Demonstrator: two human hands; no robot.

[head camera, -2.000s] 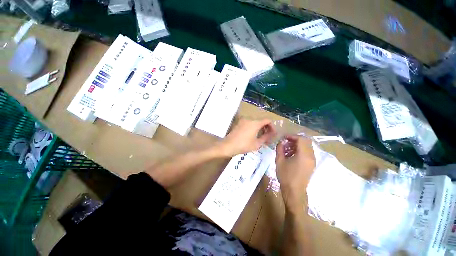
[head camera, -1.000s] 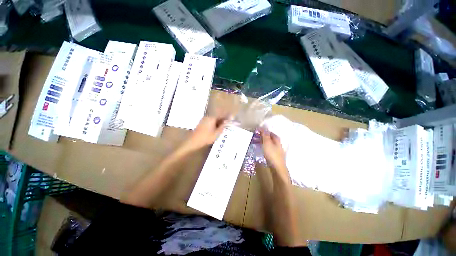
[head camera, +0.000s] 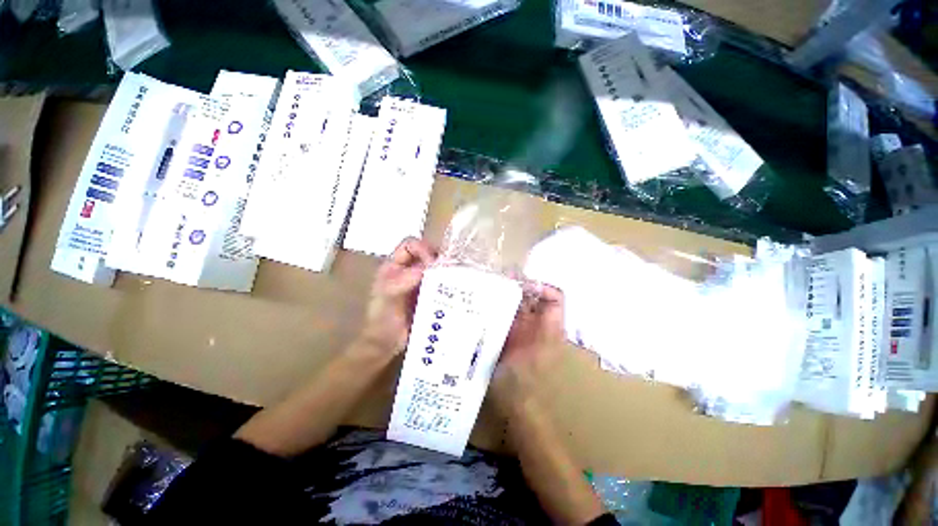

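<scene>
A white retail box (head camera: pixel 453 360) with small icons and text stands tilted between my hands at the bench's front. A clear plastic bag (head camera: pixel 478 234) is at its far end, its loose film sticking out beyond the box. My left hand (head camera: pixel 399 298) grips the bag film at the box's upper left corner. My right hand (head camera: pixel 535 331) is at the upper right corner, fingers closed on the film, partly behind the box. How far the bag covers the box is hard to tell. A glaring white bag stack (head camera: pixel 658 318) lies to the right.
Unbagged boxes (head camera: pixel 293 175) stand in overlapping rows at left on the cardboard-covered bench (head camera: pixel 278 334). Bagged boxes (head camera: pixel 633 108) lie on the green conveyor belt (head camera: pixel 494 108) beyond. More white boxes (head camera: pixel 843 318) stand at right. A green crate (head camera: pixel 77 375) is below at lower left.
The box between my hands has been lifted and tilted, and shows more text. The bag film is now at its far end, with a hand at each upper corner. The view has shifted slightly.
</scene>
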